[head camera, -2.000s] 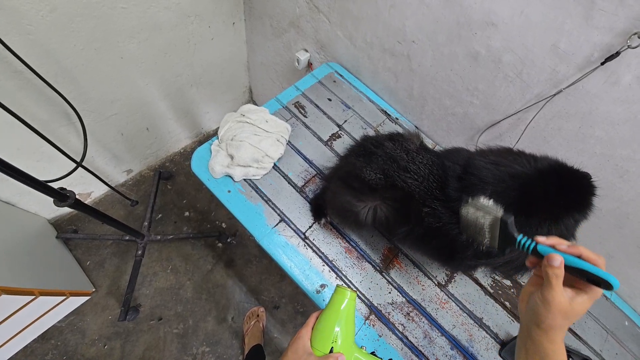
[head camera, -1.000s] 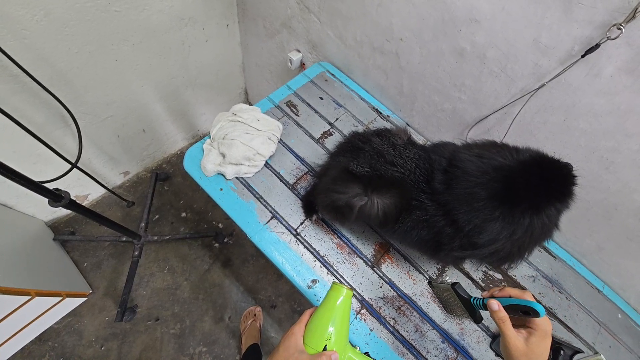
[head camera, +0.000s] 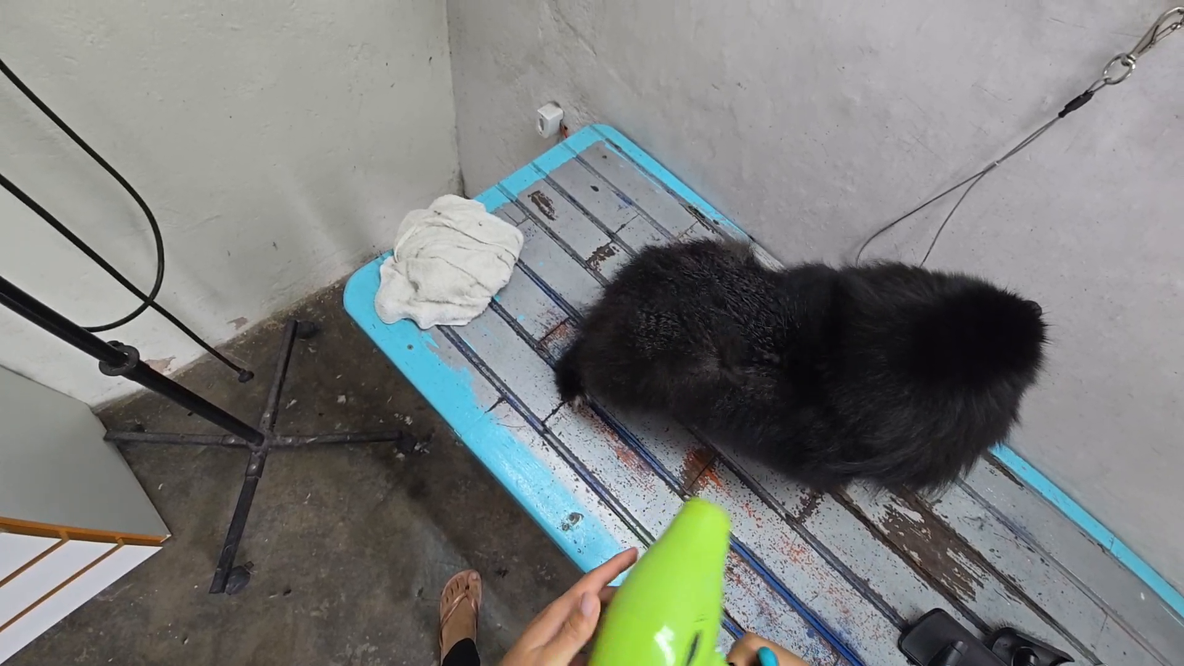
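Note:
My left hand (head camera: 573, 615), at the bottom edge, lies against the left side of a lime-green hair dryer (head camera: 671, 592) with its fingers partly extended. The nozzle points up toward a black long-haired dog (head camera: 795, 361) on the slatted table (head camera: 472, 398). Just right of the dryer, my right hand (head camera: 772, 650) is mostly cut off by the frame. A teal handle tip (head camera: 766, 657) shows in it; the head of the grooming brush is out of sight. The dog's coat looks damp and clumped toward its left end.
A crumpled white towel (head camera: 450, 262) lies on the table's far left corner. Black objects (head camera: 953, 638) sit at the lower right. A cable loop (head camera: 994, 166) hangs by the wall. On the floor stands a black stand (head camera: 262, 439) with wheeled legs, near a sandaled foot (head camera: 460, 601).
The brush was against the dog's fur, then lower over the slats. My right hand has since moved left with it, close to the hair dryer. My left hand's fingers have extended.

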